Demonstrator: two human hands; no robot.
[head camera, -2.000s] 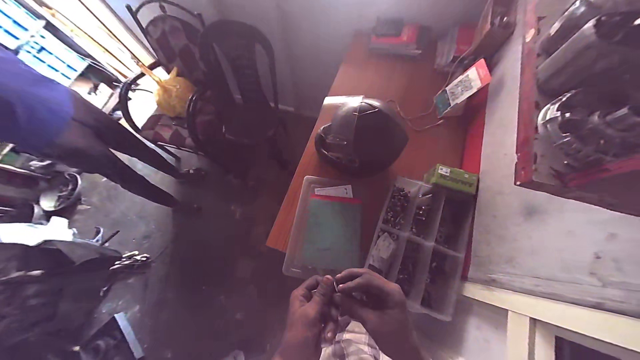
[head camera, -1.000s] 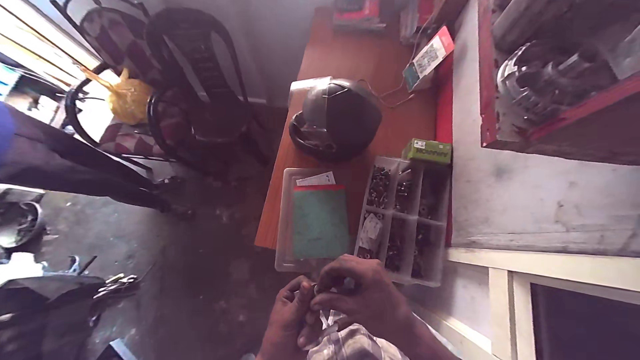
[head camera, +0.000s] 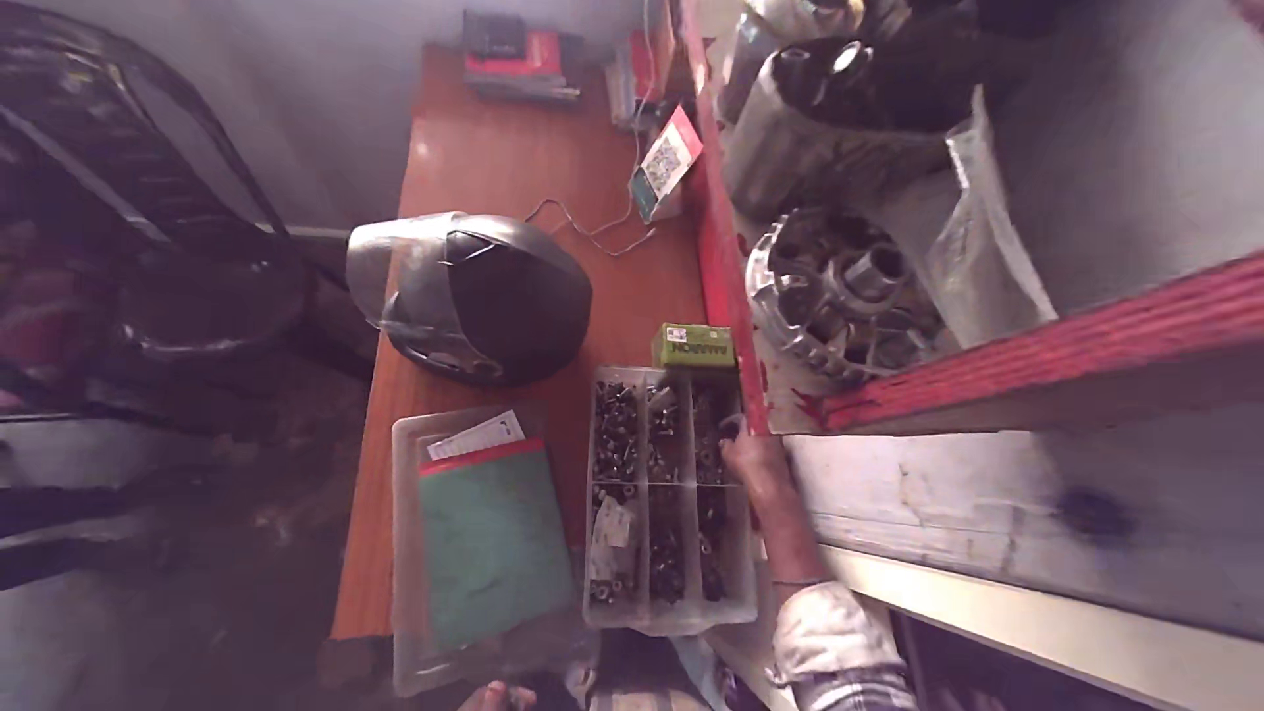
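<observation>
My right hand reaches into the back right compartment of a divided clear plastic box full of screws, nuts and small metal parts. Its fingertips are partly hidden by the red shelf edge, so whether they grip a part is unclear. Only the fingertips of my left hand show at the bottom edge of the view, with a small dark thing at them. Left of the divided box, a green folder with a red edge lies on the clear lid or tray, beside a white paper slip.
A black helmet with its visor raised sits on the wooden table. A green box stands behind the parts box. The red-edged shelf at right holds a metal clutch basket and a metal cylinder. Chairs stand at left.
My hands, together before, are now apart: the right one has moved forward to the parts box, the left is mostly out of view. The view has shifted closer to the table.
</observation>
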